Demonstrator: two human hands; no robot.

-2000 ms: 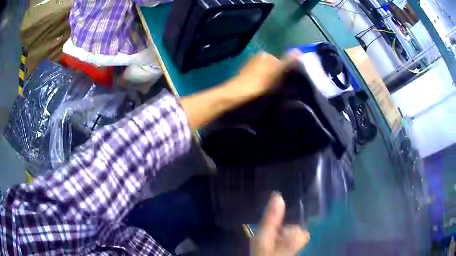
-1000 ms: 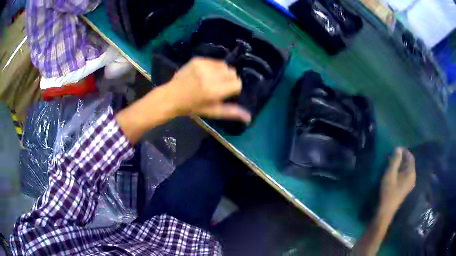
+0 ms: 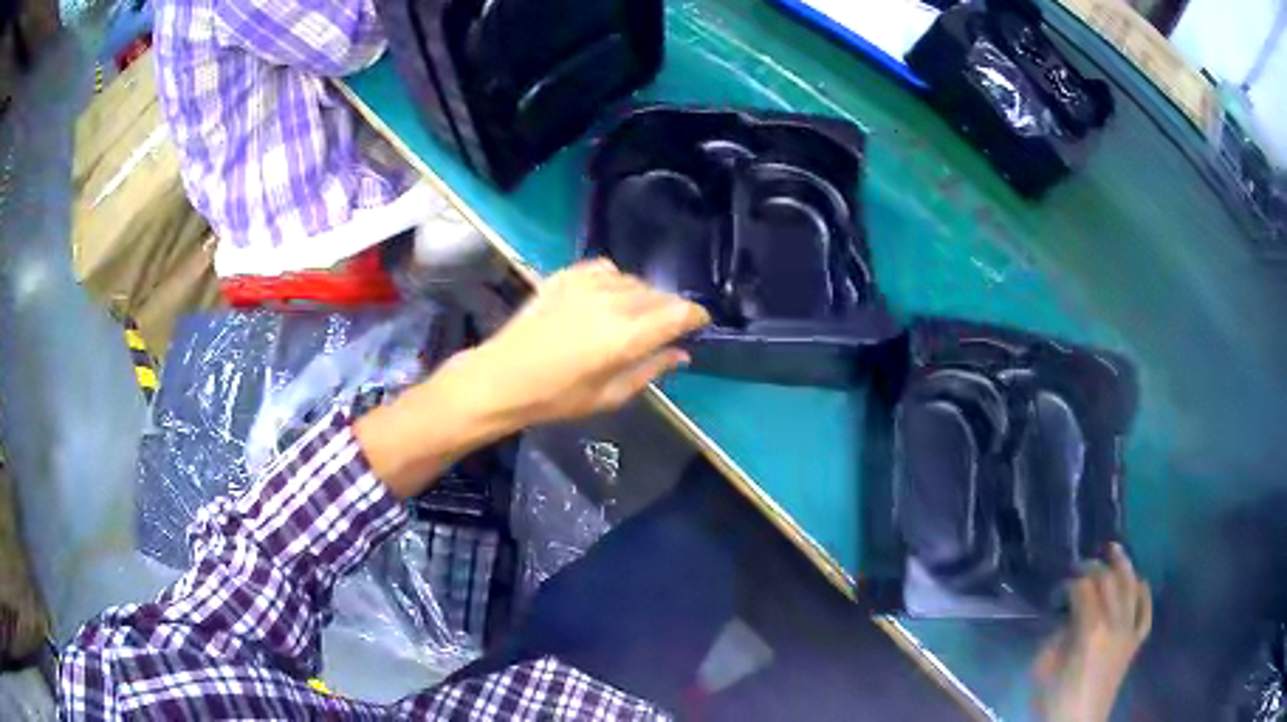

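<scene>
Two glossy black blister trays with rounded hollows lie on the green bench. One blister tray [image 3: 741,240] is in the middle, its hollows facing up. My left hand [image 3: 600,339] is at its near left corner, fingertips at the rim; whether it grips the rim is unclear. The other blister tray [image 3: 1009,473] lies to the right, its corner close to the first tray. My right hand [image 3: 1101,628] is at its lower right corner, partly blurred, fingers at the edge; its grip is unclear. No parts show in the hollows.
A thicker black tray stack [image 3: 522,71] stands at the upper left of the bench. Black bagged items [image 3: 1009,92] sit beside a blue-rimmed tray [image 3: 861,35] at the far side. A person in purple plaid [image 3: 268,127] is at left, above clear plastic bags [image 3: 339,381] on the floor.
The two trays now lie spread flatter with hollows visible, set closer together. My left hand has moved down to the middle tray's near corner. My right hand has come to the right tray's edge.
</scene>
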